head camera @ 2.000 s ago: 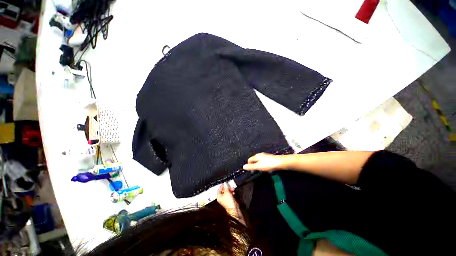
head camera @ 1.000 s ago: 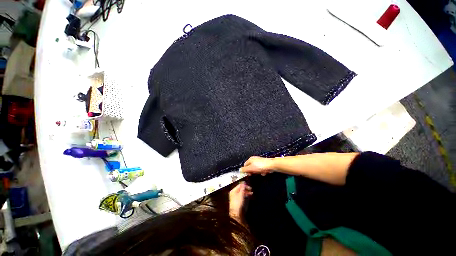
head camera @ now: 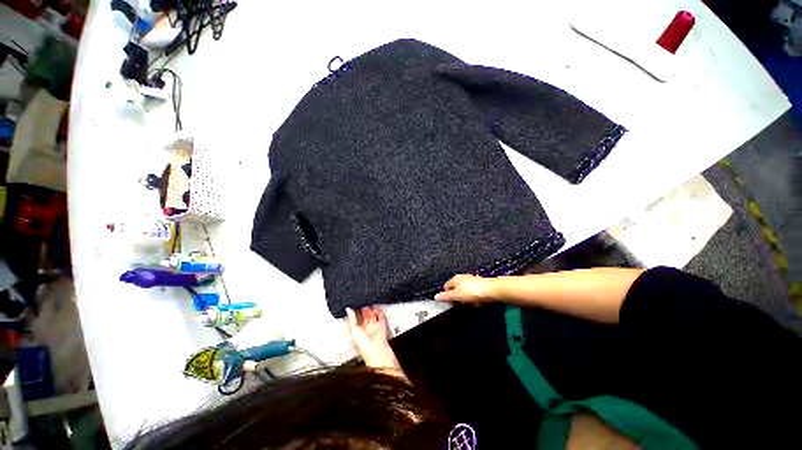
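The charcoal tweed jacket (head camera: pixel 404 176) lies spread on the white table, back side up, with a hook at its neck. Flecked braid trim (head camera: pixel 519 255) edges the hem, and the right-hand cuff (head camera: pixel 601 154) has it too. My right hand (head camera: pixel 468 288) holds the hem near its middle, at the table's near edge. My left hand (head camera: pixel 371 332) is at the hem's left corner, its fingertips at the cloth; the exact grip is small and partly unclear. The other sleeve lies bent on the left.
On the left are a white perforated basket (head camera: pixel 205 180), a purple tool (head camera: pixel 163 278), a small bottle (head camera: pixel 230 315) and a teal-handled tool (head camera: pixel 264 351) with a cable. Black hangers (head camera: pixel 200 22) lie at the far left. A red thread cone (head camera: pixel 675 32) and a thin cord (head camera: pixel 616 49) lie far right.
My left hand was below the table edge, near my right hand; it has moved left and up to the hem's corner. My right hand stays on the hem. The view has shifted slightly.
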